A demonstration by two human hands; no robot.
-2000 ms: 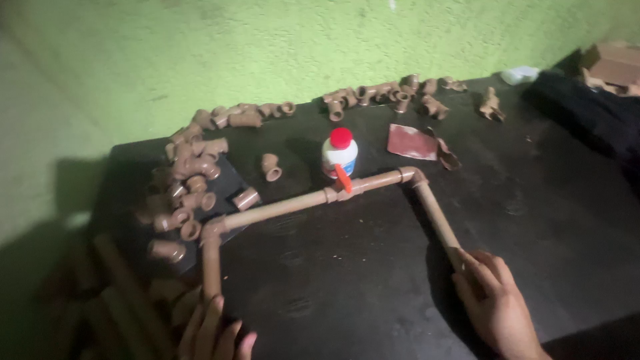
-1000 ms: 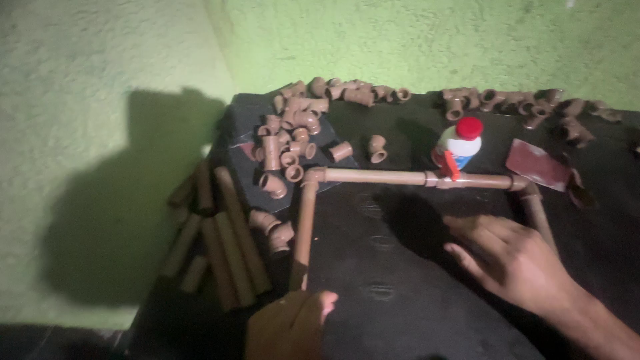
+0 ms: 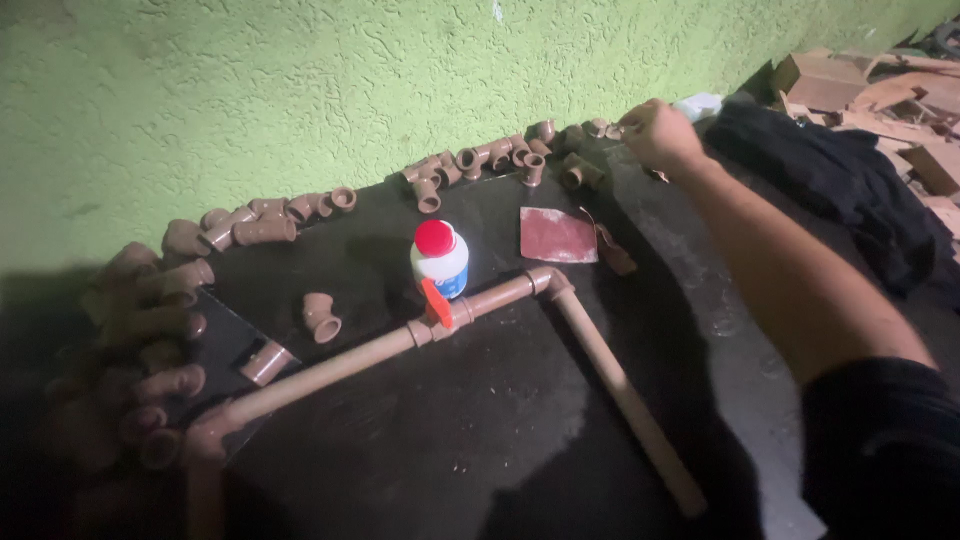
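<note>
My right hand reaches to the back of the black table, at the end of the row of brown PVC fittings; its fingers are bent by small fittings, and whether they grip one is hidden. My left hand is out of view. A joined brown PVC pipe frame lies on the table, with an elbow at its right corner and another elbow at its left. A valve with an orange handle sits in its back run. Right behind the valve stands a white bottle with a red cap.
A red sandpaper sheet lies behind the right elbow, a crumpled strip beside it. Two loose fittings, one an elbow, lie behind the back run. More fittings are heaped at left. Dark cloth and cardboard pieces lie at right.
My right hand has gone from beside the pipe frame to the fittings at the back right. My left hand, earlier at the frame's left leg, has left the view. The view has swung.
</note>
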